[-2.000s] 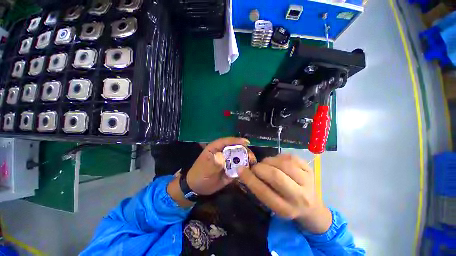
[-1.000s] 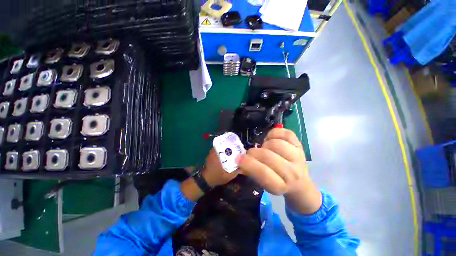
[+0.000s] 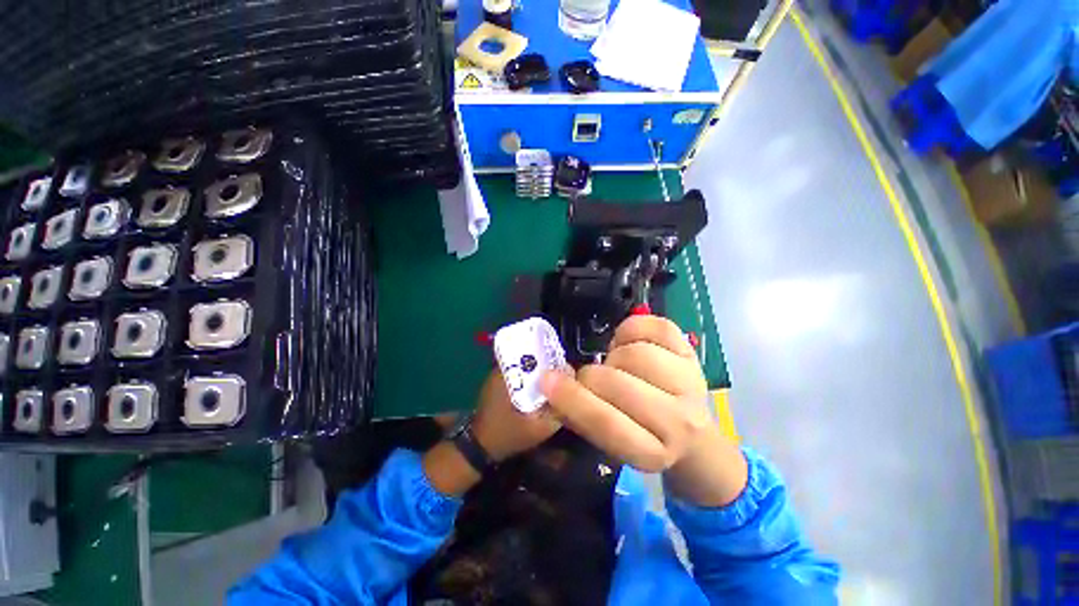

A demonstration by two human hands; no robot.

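A silver-white housing [image 3: 529,363] with a dark centre hole is held up, its flat marked face towards me. My left hand [image 3: 509,417] is behind and below it; its fingertips are mostly hidden. My right hand [image 3: 633,397] has its fingers curled, with a fingertip on the housing's lower right edge. The black toggle-clamp fixture [image 3: 609,278] stands just behind the hands. Only the top of its red handle [image 3: 641,310] shows above my right knuckles; the rest is covered, so I cannot tell if the hand grips it.
A black tray [image 3: 275,343] of silver housings is at left, with a tray stack [image 3: 296,71] behind. A blue box [image 3: 639,130] is at the back, bearing black parts, a yellowish block and paper. Silver spare parts [image 3: 534,174] stand before it.
The hands have moved from the mat's front edge up against the fixture. My right hand now covers most of the red handle. The view has shifted, showing more of the blue box top.
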